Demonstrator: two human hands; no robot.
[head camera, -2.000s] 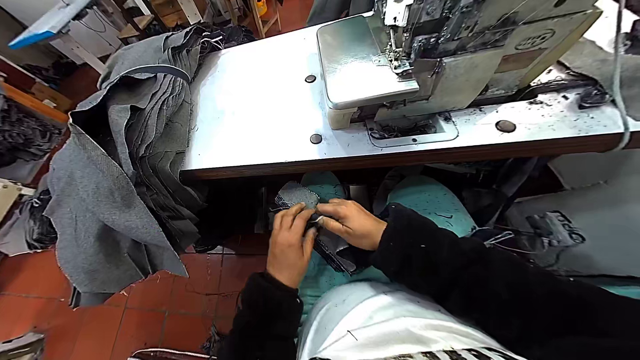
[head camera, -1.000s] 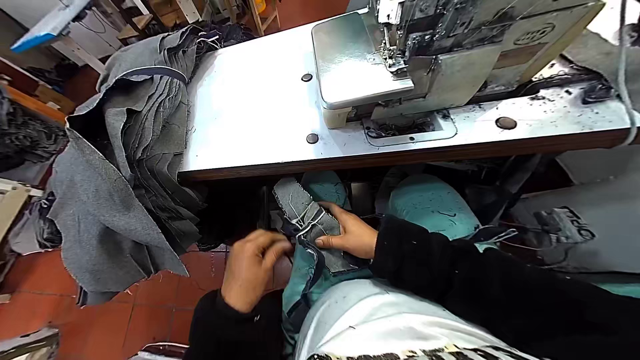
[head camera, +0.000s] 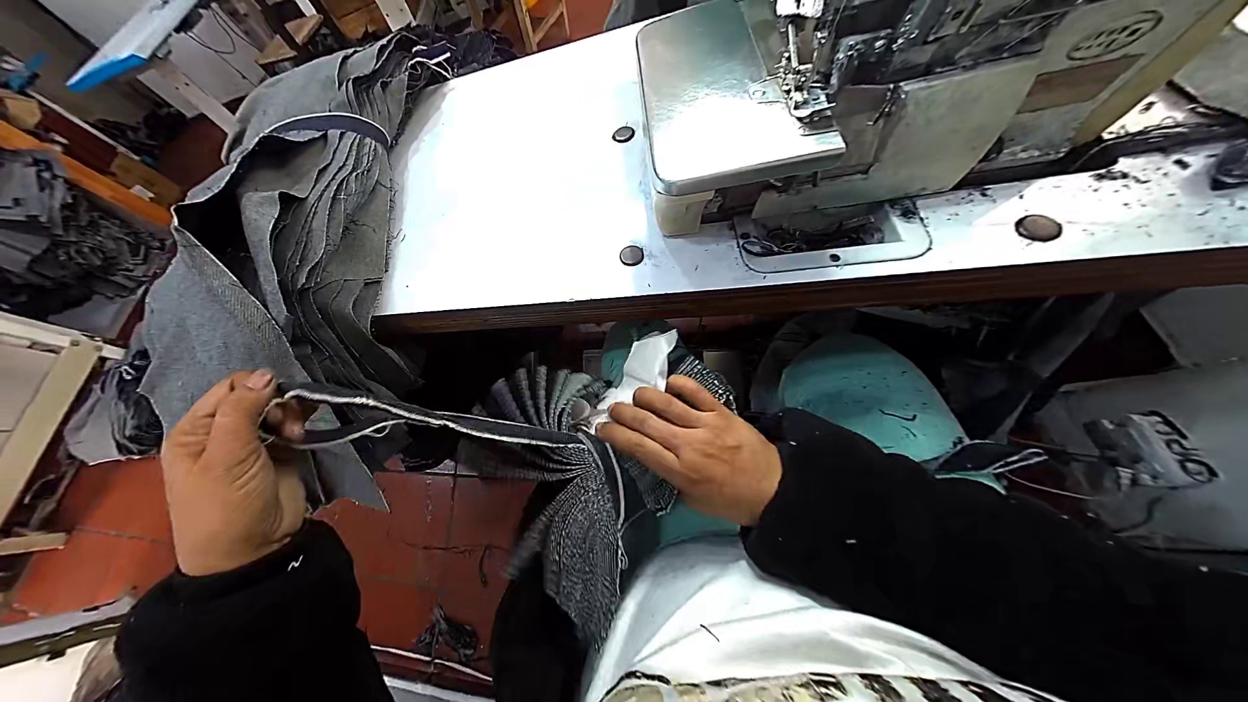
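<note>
My left hand (head camera: 234, 463) pinches the end of a narrow dark denim strip (head camera: 439, 419) with frayed white edges, out to the left below the table. From there the strip runs right to a bunch of gray denim pieces (head camera: 585, 526) hanging fanned over my lap. My right hand (head camera: 692, 448) lies on that bunch, its fingers over a crumpled white piece (head camera: 648, 361) that looks like paper or cloth. The fingertips are partly hidden against the fabric.
An industrial sewing machine (head camera: 877, 117) stands on the white worktable (head camera: 507, 195), above my hands. A stack of gray denim panels (head camera: 322, 224) hangs over the table's left end. Lint and thread lie around the machine base. Red floor tiles (head camera: 419, 536) show below.
My left hand has moved out to the left and now holds the strip's end. The white piece and the fanned bunch have come into view by my right hand.
</note>
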